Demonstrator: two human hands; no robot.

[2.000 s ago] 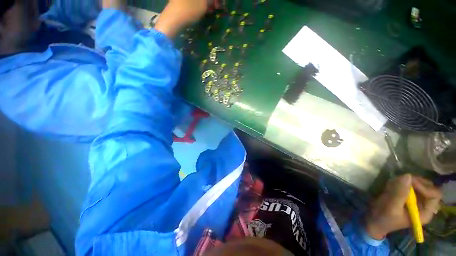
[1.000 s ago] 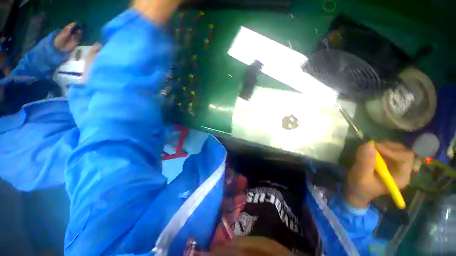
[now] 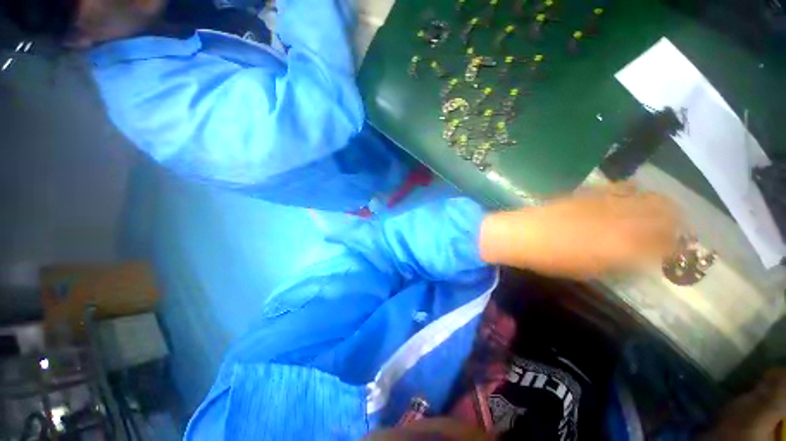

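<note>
The dark notched disc (image 3: pixel 688 260), with bright metallic spots, lies on the pale work sheet (image 3: pixel 739 320). My left hand (image 3: pixel 603 231) is blurred and reaches over the sheet from the left, its fingers at the disc's left side. I cannot tell whether they grip anything. My right hand (image 3: pixel 760 410) is cut off at the lower right corner, with a sliver of the yellow soldering iron handle (image 3: pixel 782 427) beside it. The iron's tip is out of view. Many small assemblies (image 3: pixel 478 129) with yellow-green dots lie on the green mat (image 3: pixel 552 138).
A white paper strip (image 3: pixel 720 146) lies beyond the sheet. A dark bristly heap (image 3: pixel 639 145) sits at the sheet's upper edge. Part of the black fan (image 3: pixel 770 183) shows at the right edge. Another person's blue sleeve (image 3: pixel 323 77) is at the upper left.
My left hand has come from the far small assemblies to the disc on the sheet. The view has shifted left, putting my right hand at the corner. The disc now shows bright metallic spots.
</note>
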